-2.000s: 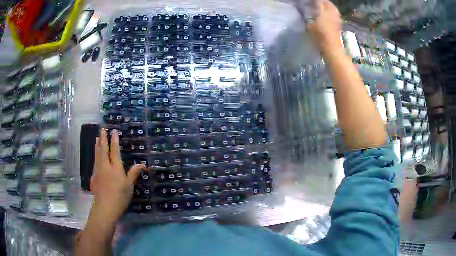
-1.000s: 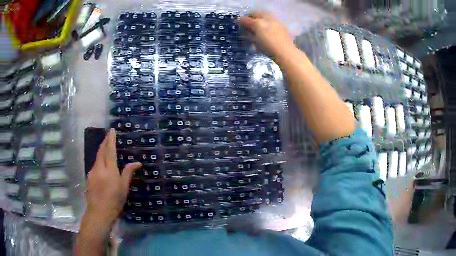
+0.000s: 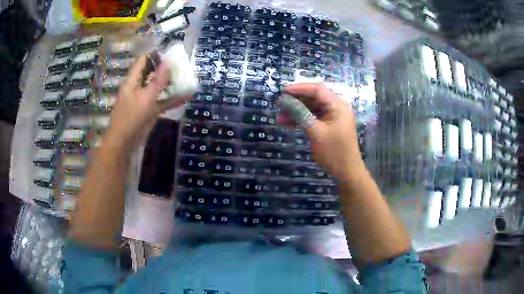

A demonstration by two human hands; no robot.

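Observation:
My left hand [image 3: 141, 95] is raised over the inner edge of the left tray, its fingers around a white unit body [image 3: 180, 70], which is blurred. My right hand [image 3: 322, 115] is over the centre blister tray [image 3: 261, 152], thumb and fingers bent around a grey mesh-like piece [image 3: 296, 110] that lies against the palm. Whether a small black part is at the right fingertips cannot be told. The centre tray holds dense rows of black parts. The two hands are apart.
The left tray [image 3: 63, 109] holds columns of white units. A dark phone-like rectangle [image 3: 159, 158] lies between left and centre trays. Right blister trays [image 3: 396, 115] hold upright white bodies. A yellow-rimmed basket [image 3: 109, 20] is at the upper left, with small loose pieces [image 3: 172, 23] beside it.
My left hand has lifted from beside the phone-like rectangle and now holds a white unit body. My right hand has come back from the centre tray's top right corner. The view has shifted left.

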